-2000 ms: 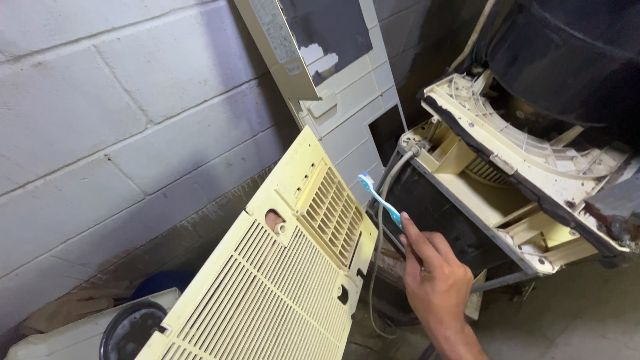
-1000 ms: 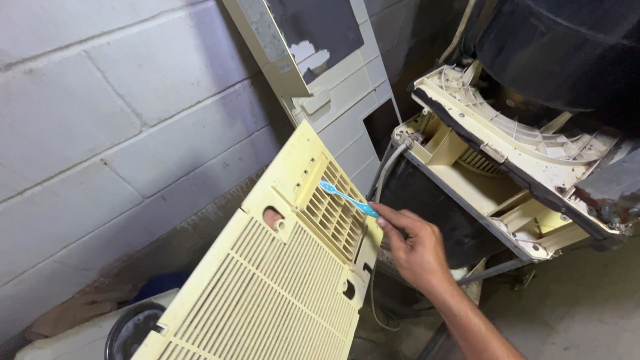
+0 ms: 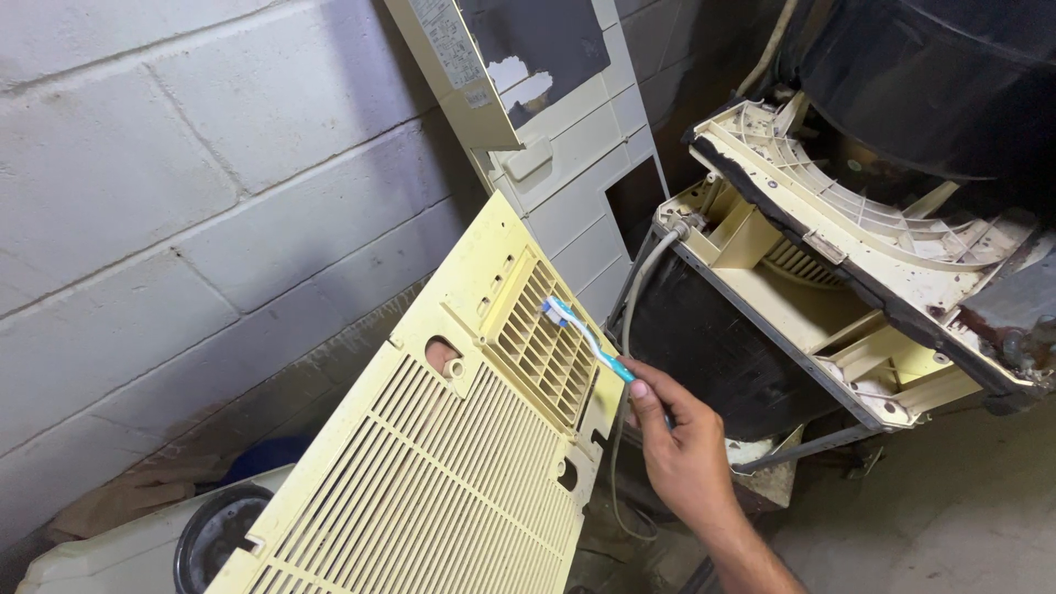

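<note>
A cream plastic louvered grille panel (image 3: 429,470) stands tilted in front of me, its square lattice vent (image 3: 549,346) near the upper end. My right hand (image 3: 681,437) grips the handle of a blue and white toothbrush (image 3: 590,338). The brush head is over the lattice, bristles toward it; whether they touch is hard to tell. Behind the panel is my left hand (image 3: 441,355); only a bit of skin shows through the oval hole and faintly between the slats. Its grip on the panel is hidden.
A painted block wall (image 3: 206,190) runs along the left. Behind the grille leans a larger casing panel (image 3: 569,190). At right, a dirty cream plastic housing (image 3: 784,305) in a metal frame sits by black drums (image 3: 932,82). A grey cable (image 3: 631,305) hangs down; a black round container (image 3: 219,528) is lower left.
My right hand brought the toothbrush from beyond the panel's right edge to over the lattice vent. Since one second ago the brush head has shifted slightly right across the lattice.
</note>
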